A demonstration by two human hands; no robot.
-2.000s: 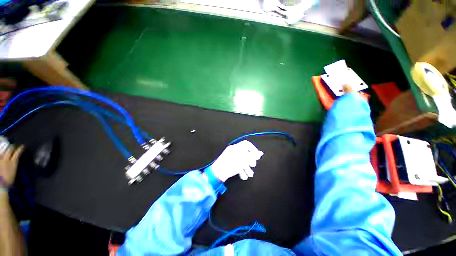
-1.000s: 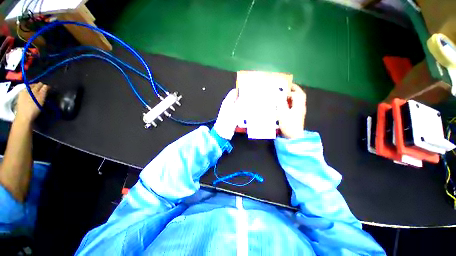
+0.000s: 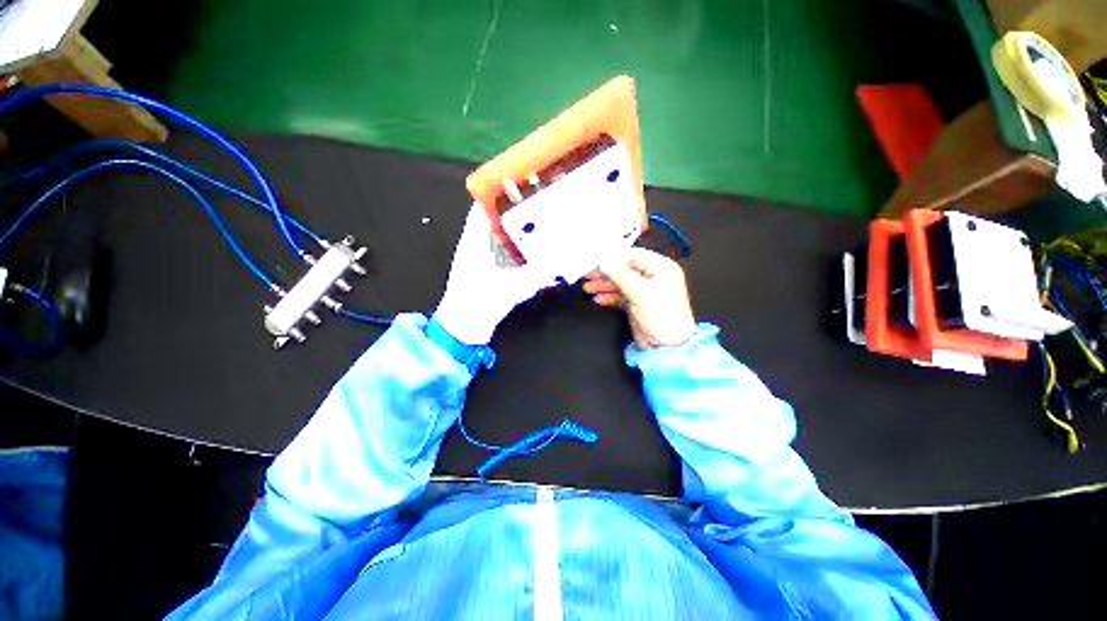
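A square electronic unit with a white face, dark corner holes and a black side is held tilted above the black mat. An orange-red pad lies behind it, sticking out at the top. My left hand, in a white glove, holds the unit and pad from the left; its fingers are partly hidden behind them. My right hand, bare, is at the unit's lower right edge, fingers bent; whether it grips a white card there is not clear.
A stack of units with orange pads stands at the right, beside yellow and blue cables. A metal manifold with blue tubes lies left. A coiled wrist cord lies near my body. Masking tape is at upper right.
The unit and pad came from the far right to in front of me, into both hands. Since a second ago they have tilted, and my right hand has moved down to the lower edge.
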